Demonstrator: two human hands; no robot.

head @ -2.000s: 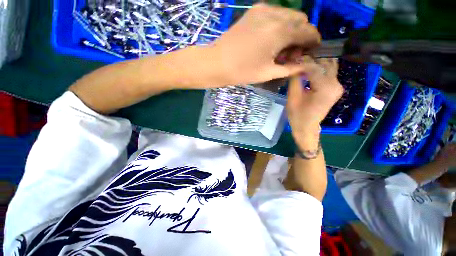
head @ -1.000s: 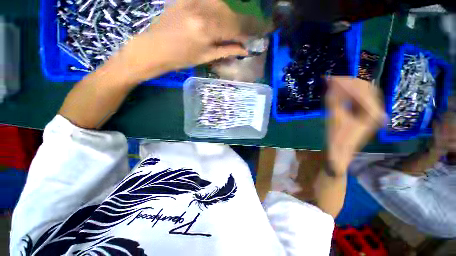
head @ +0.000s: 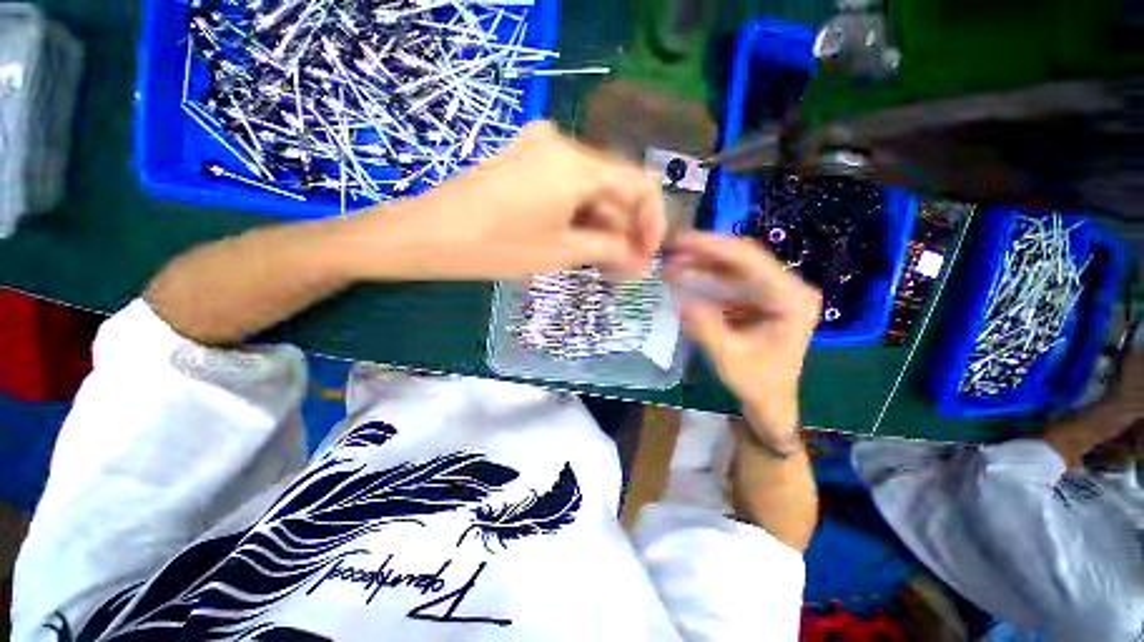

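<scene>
My left hand [head: 571,207] and my right hand [head: 750,314] meet at the fingertips above the clear tub's right end. The fingers of both are pinched together. A small dark piece [head: 675,257] shows blurred at my right fingertips; whether my left fingers hold a rod is hidden. The clear plastic tub [head: 502,357] lies near the bench edge, with rods in rows and a pale piece at its right end. Behind my hands, the small silver fixture with a dark hole [head: 679,168] sits on the press base [head: 652,119].
A blue bin [head: 163,157] of jumbled rods is at the back left; one rod sticks out. A blue bin [head: 893,301] of black rings is right of the press. The dark press lever [head: 1004,132] reaches across the upper right. Another blue bin [head: 951,395] and a person's sleeve [head: 935,489] are farther right.
My right hand has moved left from beside the black-ring bin to meet my left hand. My left hand has moved right and nearer my body, off the press area. The camera view has shifted.
</scene>
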